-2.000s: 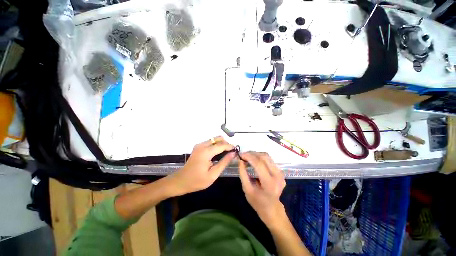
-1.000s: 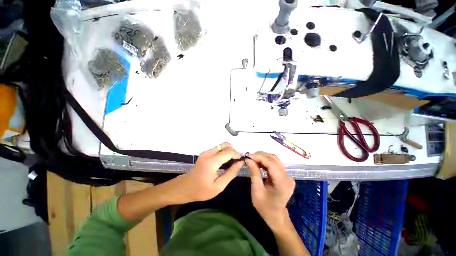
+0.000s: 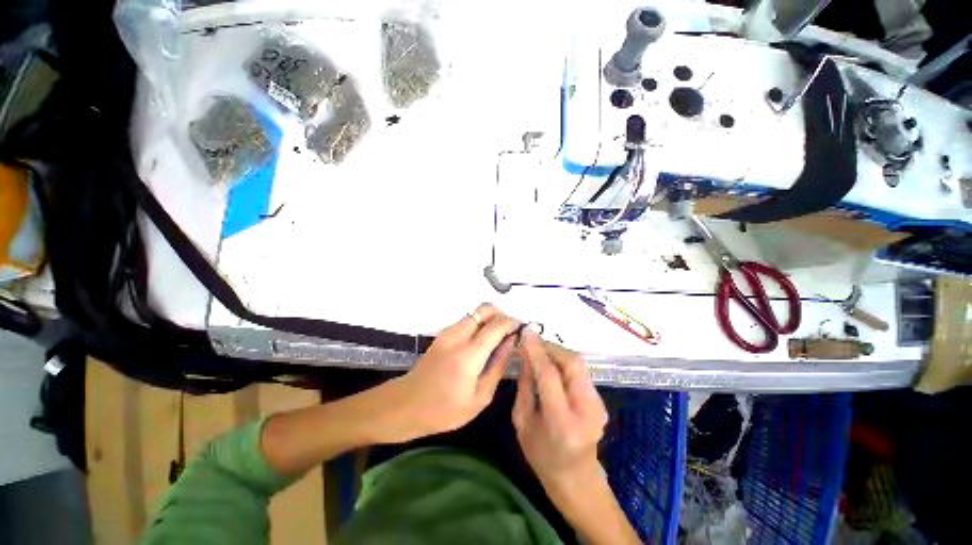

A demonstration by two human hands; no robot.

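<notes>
A black webbing strap (image 3: 330, 328) runs from the dark strap bundle (image 3: 91, 213) at the left along the table's front edge into my left hand (image 3: 458, 367). My left hand pinches the strap near its end. My right hand (image 3: 560, 410) touches the same spot with thumb and fingertips. A tiny dark piece, perhaps a slider or buckle (image 3: 536, 329), shows at the fingertips; its exact shape is unclear. The fingers hide most of the strap end.
The white sewing machine (image 3: 725, 138) stands at the back right with a black band over it. Red-handled scissors (image 3: 759, 307), small snips (image 3: 620, 317) and a brownish tool (image 3: 831, 348) lie right. Hardware bags (image 3: 408, 64) lie back left near a blue card (image 3: 252, 197). Blue crates (image 3: 794, 458) are below.
The view has shifted slightly. Both hands stay together at the strap end, with the right hand's fingers now more upright and slightly lower than a second ago.
</notes>
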